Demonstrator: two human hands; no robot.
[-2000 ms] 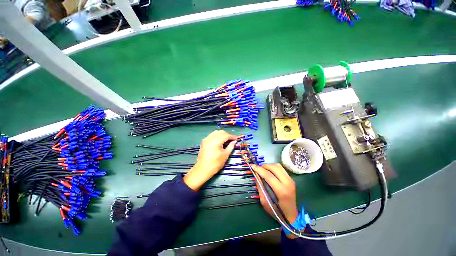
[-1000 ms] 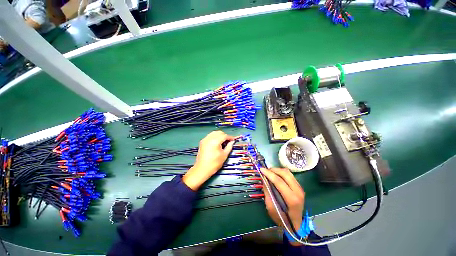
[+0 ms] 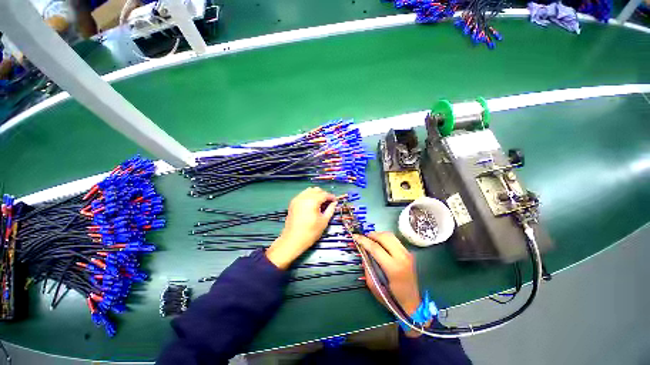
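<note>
My left hand (image 3: 306,222) pinches something small at the blue-red cable ends (image 3: 348,198), at the top of a spaced row of black cables (image 3: 246,241). The thing between its fingertips is too small to make out. My right hand (image 3: 393,269) holds the dark soldering iron (image 3: 370,262) like a pen. Its tip is at the cable ends, just right of my left fingertips. A hose (image 3: 492,328) runs from the iron to the solder feeder (image 3: 481,207). A small pile of dark components (image 3: 174,299) lies left of the row.
Dense cable bundles (image 3: 264,162) lie behind the row and at the left (image 3: 117,235), by a black tray (image 3: 8,264). An iron stand (image 3: 402,160) with yellow sponge and a white cup (image 3: 426,222) stand right. A white upright (image 3: 100,93) rises left. A person is partly visible top left.
The iron and my right hand moved right and down, then back up and left to the cable ends. My left hand stays at the top of the row. The whole view shifts slightly.
</note>
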